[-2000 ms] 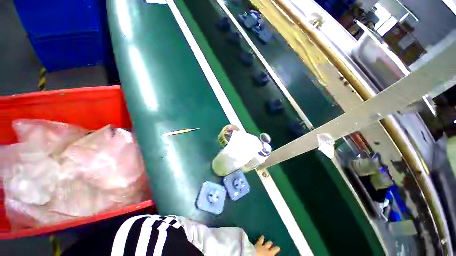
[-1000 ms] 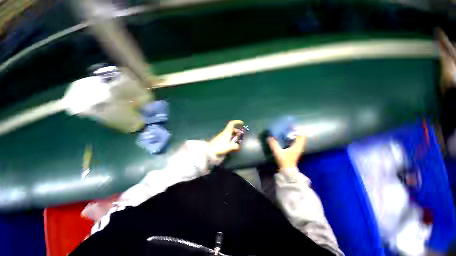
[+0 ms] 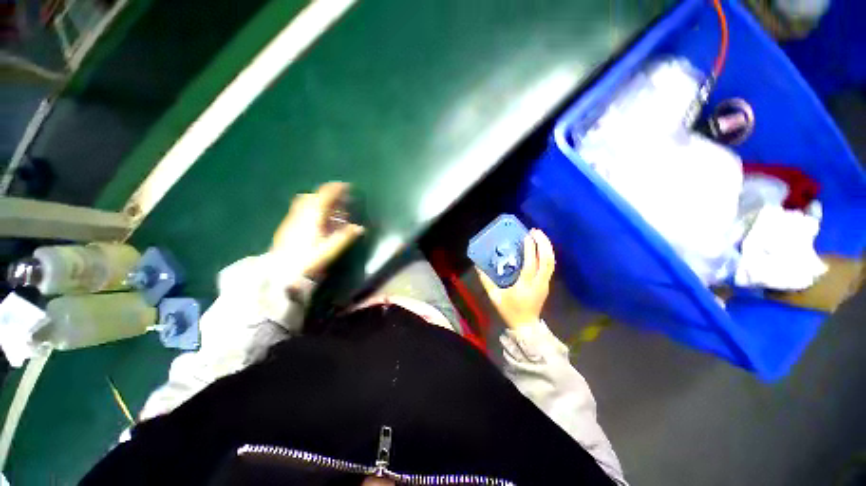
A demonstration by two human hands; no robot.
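My right hand (image 3: 522, 285) holds a blue-grey socket adaptor (image 3: 496, 249) between thumb and fingers, beyond the bench edge; its boss with metal pins faces up. My left hand (image 3: 318, 228) is over the green bench top (image 3: 380, 114) near its front edge, its fingers around a small dark object (image 3: 344, 214), too blurred to name. Two more adaptors lie at the left, one (image 3: 157, 275) beside the silver-capped bottle (image 3: 85, 269), the other (image 3: 178, 324) beside the second bottle (image 3: 104, 320). A white cloth (image 3: 21, 329) is at that bottle's far end.
A blue tote (image 3: 646, 237) stands right of my right hand, with white bags, a round gauge (image 3: 731, 121) and an orange-red hose (image 3: 724, 43). A pale rail (image 3: 228, 104) borders the belt and meets a pale post (image 3: 62, 218) at the left. A slim yellow stick (image 3: 121, 401) lies lower left.
The view has swung right, showing more of the blue tote. My right hand has carried its adaptor off the bench edge towards the tote. Both hands came fully into view since the oldest frame.
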